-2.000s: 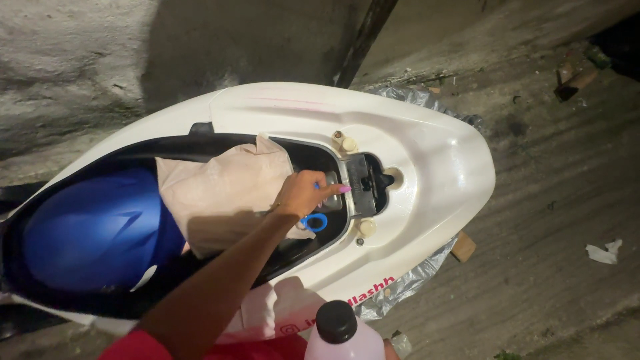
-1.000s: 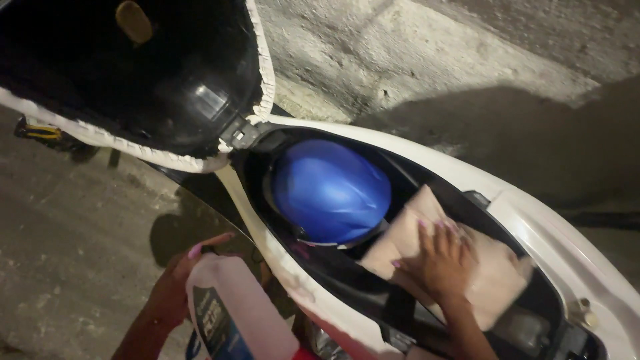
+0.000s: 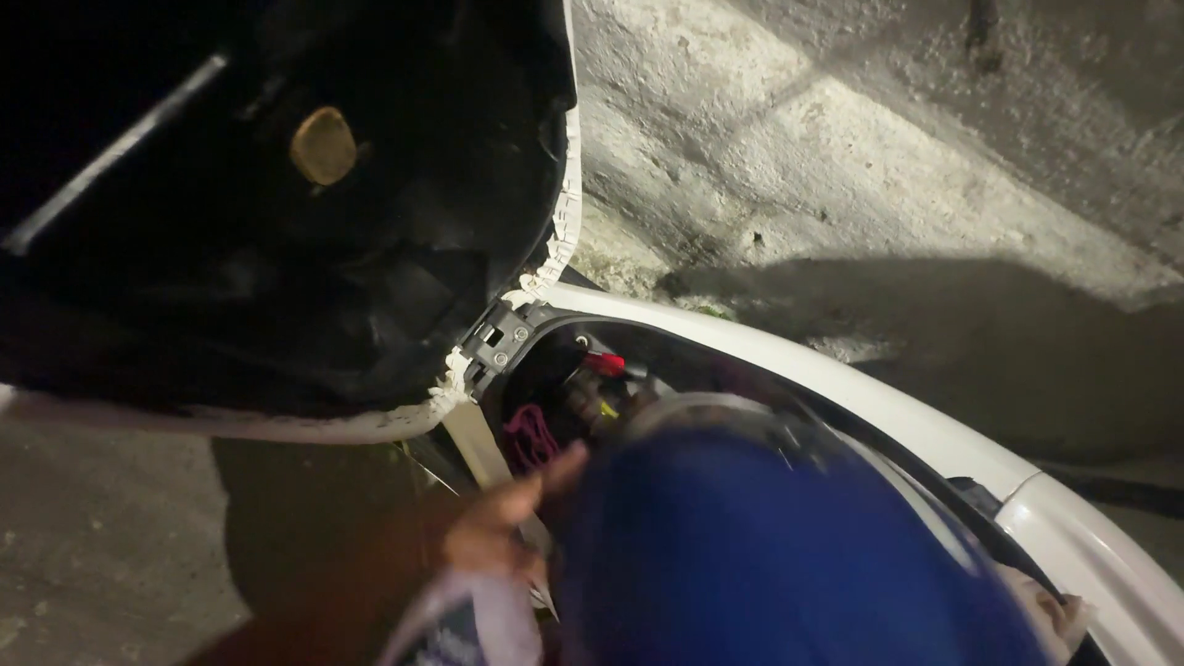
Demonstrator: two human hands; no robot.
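A blue helmet (image 3: 795, 555), blurred, fills the lower middle, over the open under-seat compartment of a white scooter (image 3: 888, 398). My left hand (image 3: 504, 523) comes from the lower left and grips a pale plastic bottle (image 3: 504, 615) with a dark label; its extended fingers reach the helmet's left side. Whether they touch it is unclear. Past the helmet, the compartment shows a red-handled item (image 3: 606, 363) and a pink cord (image 3: 532, 435). A beige thing, apparently the cloth (image 3: 1045, 601), shows at the helmet's lower right. My right hand cannot be made out.
The raised seat (image 3: 388, 277), its black underside facing me, spans the upper left and joins the body at a metal hinge (image 3: 499, 338). A rough concrete wall (image 3: 786, 166) stands behind the scooter. Concrete floor (image 3: 102, 527) lies at the lower left.
The helmet has come up from its place in the compartment, uncovering small items near the hinge. My right hand, on the beige cloth a second ago, is no longer visible. My left hand has moved beside the helmet.
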